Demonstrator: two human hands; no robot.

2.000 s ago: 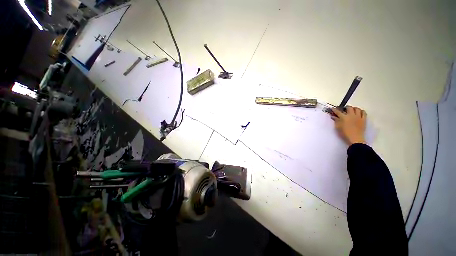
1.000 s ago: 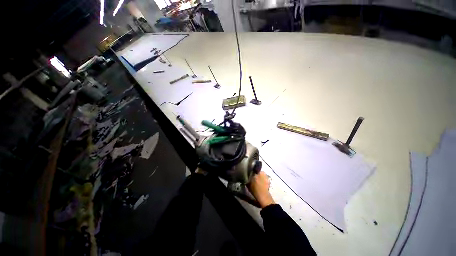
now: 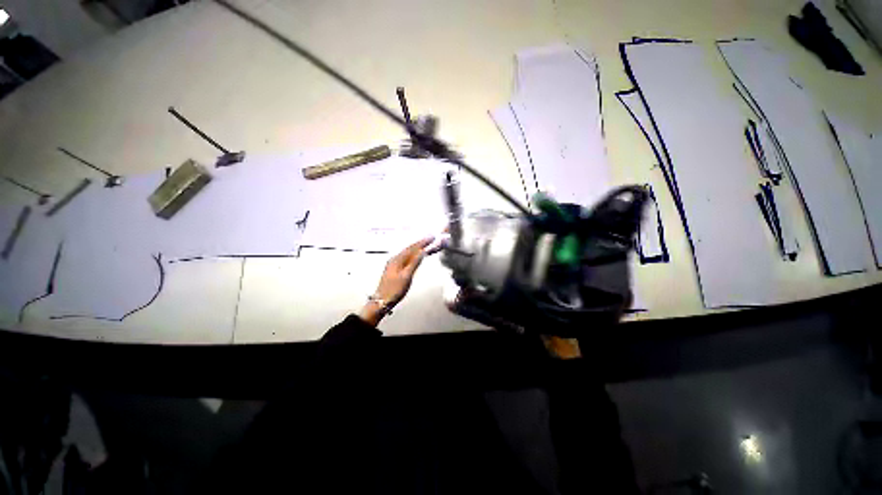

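Observation:
The silver cutting machine (image 3: 498,261), blurred, stands near the table's front edge at the right end of the marked paper lay (image 3: 367,218). My left hand (image 3: 396,278) lies low over the paper, left of the machine, fingers extended toward its front; whether the fingertips touch it is unclear. My right hand (image 3: 561,346) is at the machine's near lower side, mostly hidden behind its body, and holds it there; its fingers do not show. A lay clamp (image 3: 421,140) and a bar weight (image 3: 346,162) lie on the lay beyond the machine.
A block weight (image 3: 181,189) and another clamp (image 3: 228,157) sit on the lay to the left. Paper-topped cut pieces (image 3: 716,193) with dark edges lie to the right. A black cable (image 3: 319,63) crosses above the table to the machine. Dark fabric (image 3: 824,39) lies far right.
The view has turned right. The machine has moved from beside the block weight to the lay's right end. My left hand now shows spread on the paper. Earlier, one hand rested at the right clamp.

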